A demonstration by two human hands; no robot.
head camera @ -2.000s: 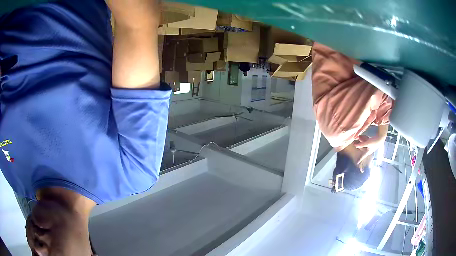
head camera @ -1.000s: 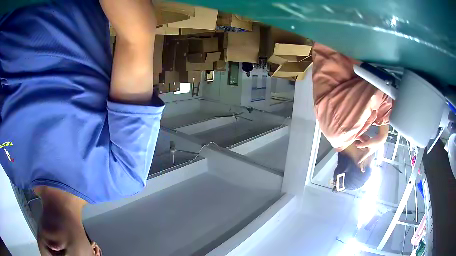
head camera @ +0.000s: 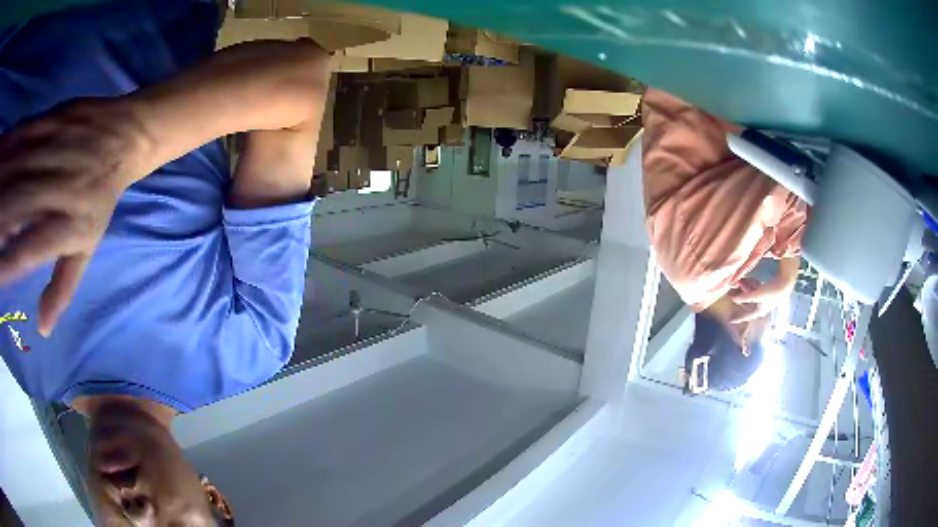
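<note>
The view is upside down. Neither of my hands is in the picture. The nearest surface is a shiny green bench top point(head camera: 720, 46), running along the upper edge. A pale grey-white rounded object point(head camera: 859, 221) lies close by at the right, partly cut off by shadow and other pieces; I cannot tell what it is. No fan can be made out clearly.
A person in a blue shirt point(head camera: 195, 299) fills the left, one hand point(head camera: 72, 185) raised near the camera. Another person in an orange-pink shirt point(head camera: 710, 206) is at the right. Brown cartons point(head camera: 499, 93) are stacked behind, with ceiling beams and bright lights beyond.
The blue-shirted person's forearm has swung into view and their hand now shows at the left, in front of the shirt. Their head has shifted slightly. The rest looks the same.
</note>
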